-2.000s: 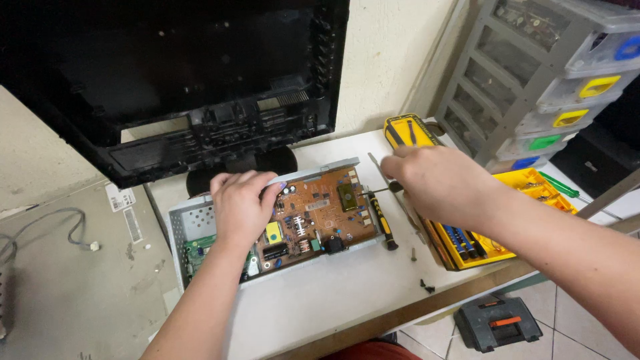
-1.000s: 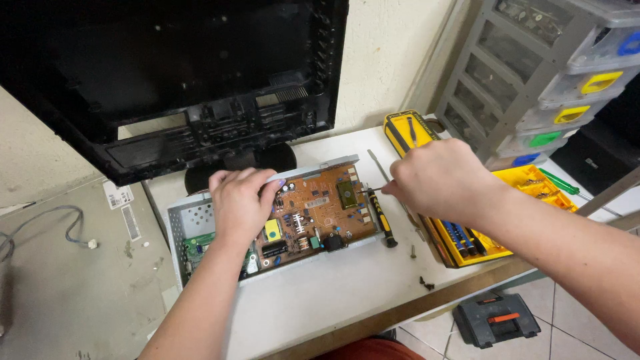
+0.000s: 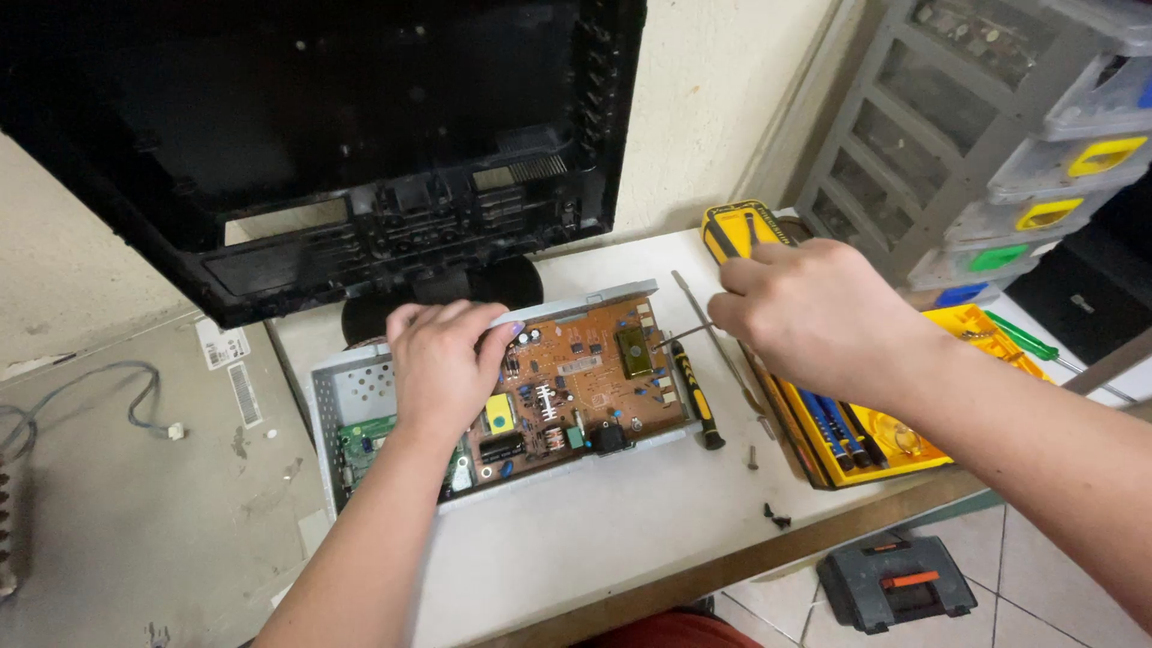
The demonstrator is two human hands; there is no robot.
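A metal chassis (image 3: pixel 549 470) holds a brown circuit board (image 3: pixel 594 396) and, at its left end, a green circuit board (image 3: pixel 369 439), partly covered by my left forearm. My left hand (image 3: pixel 445 360) grips the chassis's rear edge, thumb over the inside. My right hand (image 3: pixel 792 310) is closed around a tool whose thin metal shaft (image 3: pixel 686 336) points left, its tip at the board beside the transformer (image 3: pixel 634 352); the handle is hidden in my fist. A black and yellow screwdriver (image 3: pixel 697 396) lies against the chassis's right end. Right of it lies a long metal spudger (image 3: pixel 720 346).
Behind the chassis stands a black monitor housing (image 3: pixel 414 225) on a round base. Loose screws (image 3: pixel 753 457) lie near the front edge. At right are a yellow tool case (image 3: pixel 909 472), a green screwdriver (image 3: pixel 1021 335) and a drawer unit (image 3: pixel 936 135). A grey toolbox (image 3: pixel 895 585) sits on the floor.
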